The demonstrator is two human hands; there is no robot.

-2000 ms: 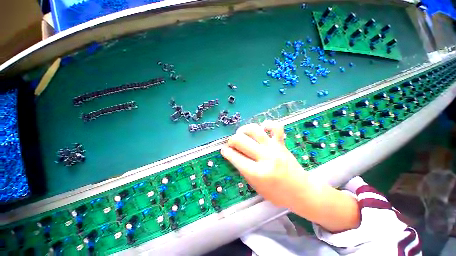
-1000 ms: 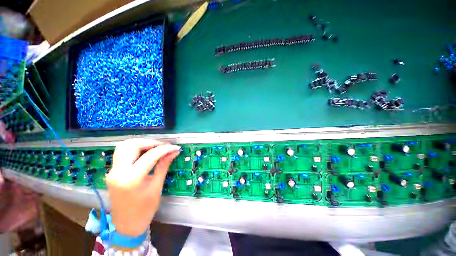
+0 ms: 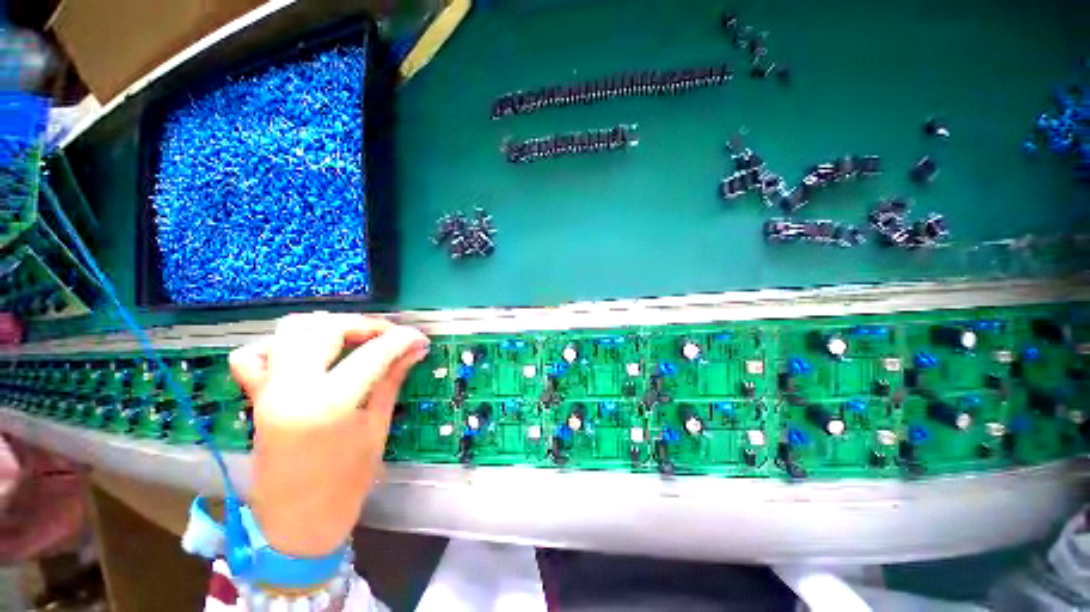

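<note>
My left hand, with a blue strap and cord and a bead bracelet at the wrist, is over the row of green circuit boards. Its thumb and forefinger are pinched together at the upper edge of the boards. Whether a small part is between the fingertips cannot be told. The hand hides the boards under it. The boards carry black, blue and white parts. A black tray full of blue leaded components lies just beyond the hand. My right hand is not in view.
Small black components lie in two rows and loose clusters on the green bench. Loose blue components are at the right edge. A pale rail borders the boards. The blue cord crosses the left side. Brown cardboard is upper left.
The view has swung left since the oldest frame. My right hand, then over the boards, is out of view. My left hand has come in and, since a second ago, stays pinched at nearly the same place.
</note>
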